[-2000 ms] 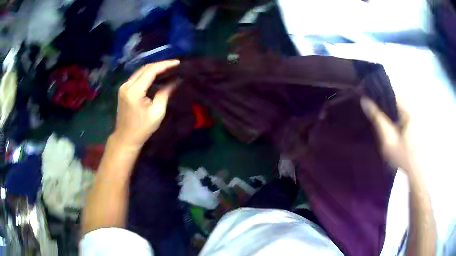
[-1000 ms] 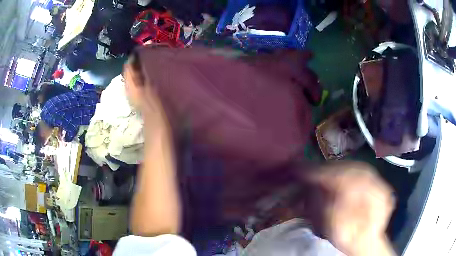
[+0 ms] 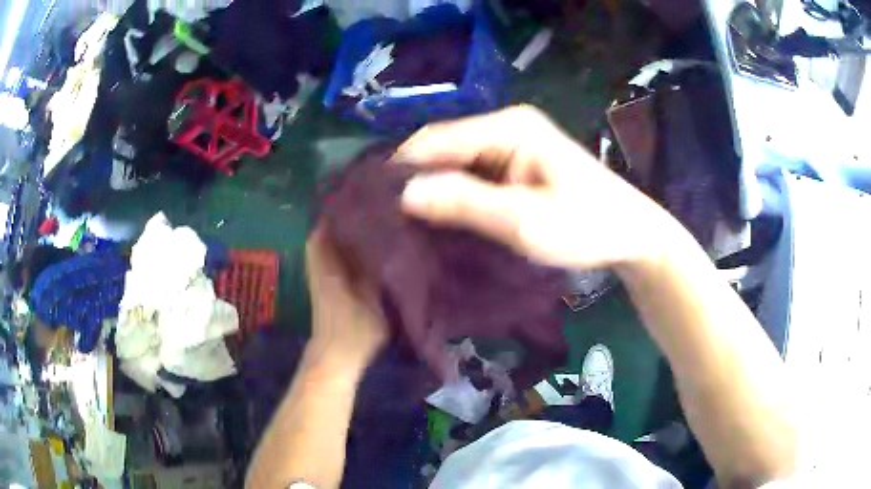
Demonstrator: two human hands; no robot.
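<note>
A maroon-purple garment piece [image 3: 458, 287] is bunched up in front of me, above the floor, and hangs down toward my lap. My left hand [image 3: 349, 296] holds it from its left side; the fingers are hidden behind the cloth. My right hand [image 3: 516, 186] is at the top of the cloth, thumb and fingers at its upper edge and close together. The picture is blurred, and whether the right fingertips pinch the cloth cannot be made out.
A blue basket [image 3: 420, 100] with purple cloth stands on the green floor ahead. A red plastic frame [image 3: 220, 124], an orange-red crate [image 3: 250, 287] and a cream cloth heap [image 3: 172, 306] are at left. A white table [image 3: 831, 315] is at right. A white shoe [image 3: 598, 373] shows below.
The garment piece was spread wide between my hands and is now gathered small. My right hand has moved up and left to its top. The view has shifted.
</note>
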